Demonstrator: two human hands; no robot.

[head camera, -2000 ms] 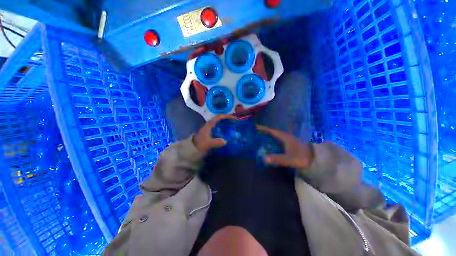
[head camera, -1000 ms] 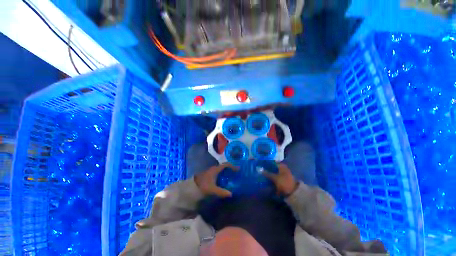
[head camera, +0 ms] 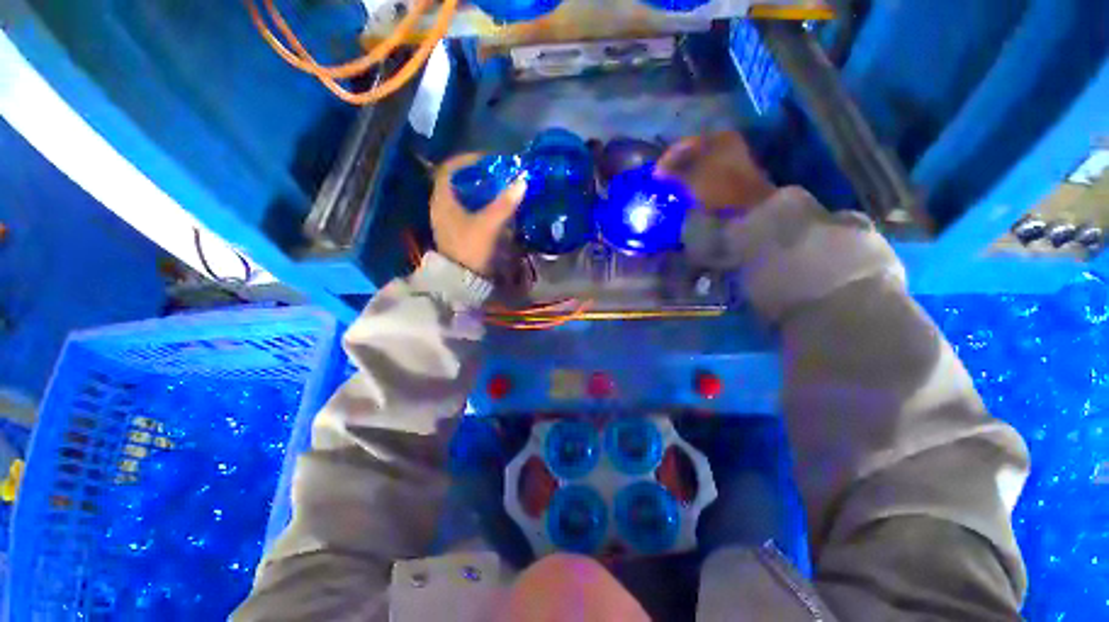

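Note:
In the machine opening, two glossy blue domes [head camera: 556, 221] sit at the front of the metal lower fixture [head camera: 620, 270]; the right one is brightly lit. Another blue piece [head camera: 559, 152] is behind the left dome. My left hand [head camera: 466, 225] grips a blue part [head camera: 484, 180] at the fixture's left. My right hand [head camera: 725, 176] is at the back right, its fingers bent by the lit dome; whether they grip anything is unclear. Below, the white tray [head camera: 693, 471] holds several blue ringed parts [head camera: 634, 446].
Dark guide columns [head camera: 365, 170] stand on both sides. Orange hoses [head camera: 353, 91] loop at upper left, with upper tooling overhead. Red buttons [head camera: 709, 385] line the front panel. A blue crate of parts [head camera: 319, 365] is at left, more blue parts at right, and a control panel [head camera: 1082, 201] at far right.
My hands have moved from my lap, above the tray's near edge, forward into the machine. The blue pieces held there are no longer in my lap. The view has shifted towards the machine.

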